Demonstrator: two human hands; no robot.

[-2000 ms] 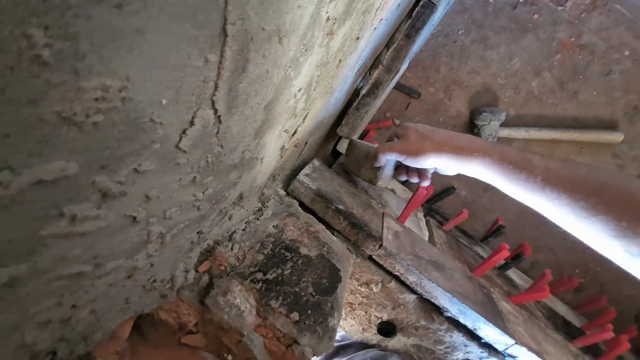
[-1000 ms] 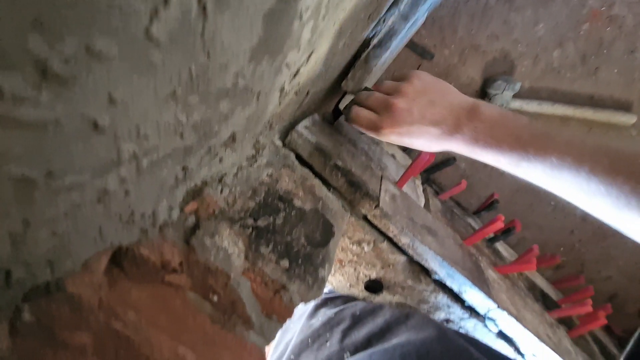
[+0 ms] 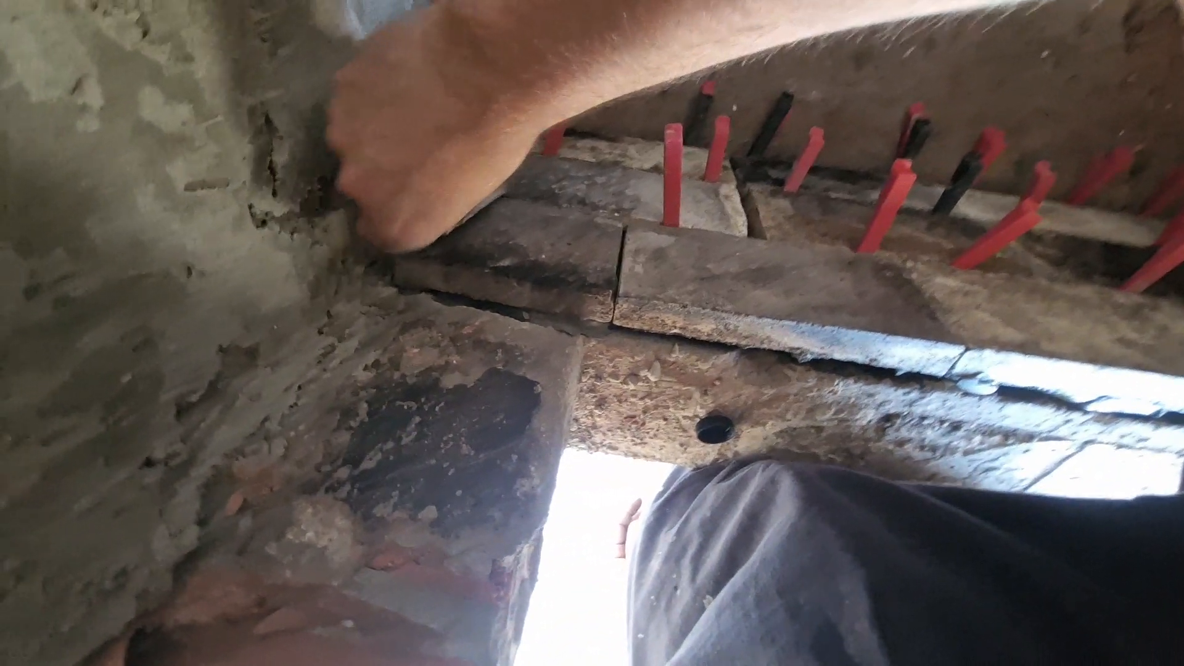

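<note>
My right hand is bent down at the corner where the rough plastered wall meets a row of worn slabs. Its fingers are hidden behind the back of the hand, so what it touches or holds does not show. Just below it lies a dark slab piece, with a narrow joint between it and a longer slab. A red plastic wedge stands upright right of the hand. My left hand is out of view.
Several more red wedges and black wedges stick up along the slabs. Below them is a stone block with a round hole. A dark trouser leg covers the lower right. Broken masonry lies lower left.
The view has moved in closer and turned. My right hand, earlier beside a small tan piece with its fingers partly showing, is now curled over the corner. The hammer has left the view.
</note>
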